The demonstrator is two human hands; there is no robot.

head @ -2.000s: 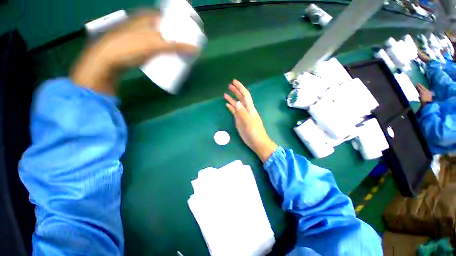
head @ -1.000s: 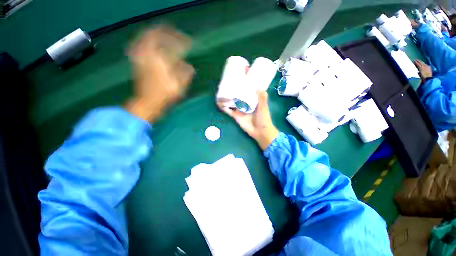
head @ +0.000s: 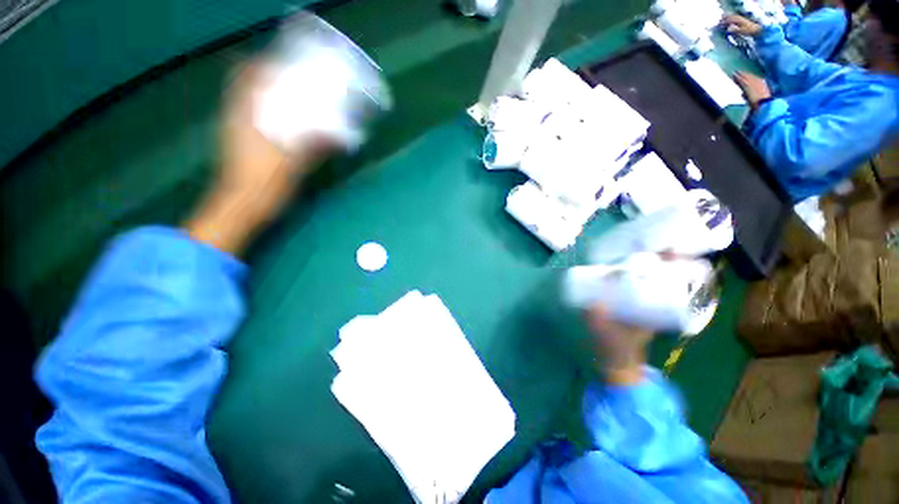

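My left hand [head: 251, 148], blurred, holds a white unit [head: 313, 94] above the conveyor at the upper left. My right hand [head: 621, 340] is under a bulky white bundle [head: 646, 281], which seems to be two white cylinders side by side; most of its fingers are hidden. The bundle is beside a pile of white units [head: 572, 138] on the green bench. A stack of white sheets [head: 424, 394] lies in front of me. A round white disc [head: 372, 257] lies flat beyond the stack.
A black divided tray [head: 680, 128] with a small white piece is right of the pile. A grey slanted post [head: 518, 54] stands behind the pile. Another person in a blue smock [head: 828, 128] works at the upper right. Brown cartons [head: 774, 404] and green cloth [head: 853, 404] are at the lower right.
The view has turned right. My right hand has carried the white cylinders from the bench middle to the right of the pile. My left hand, empty before, now holds a white unit.
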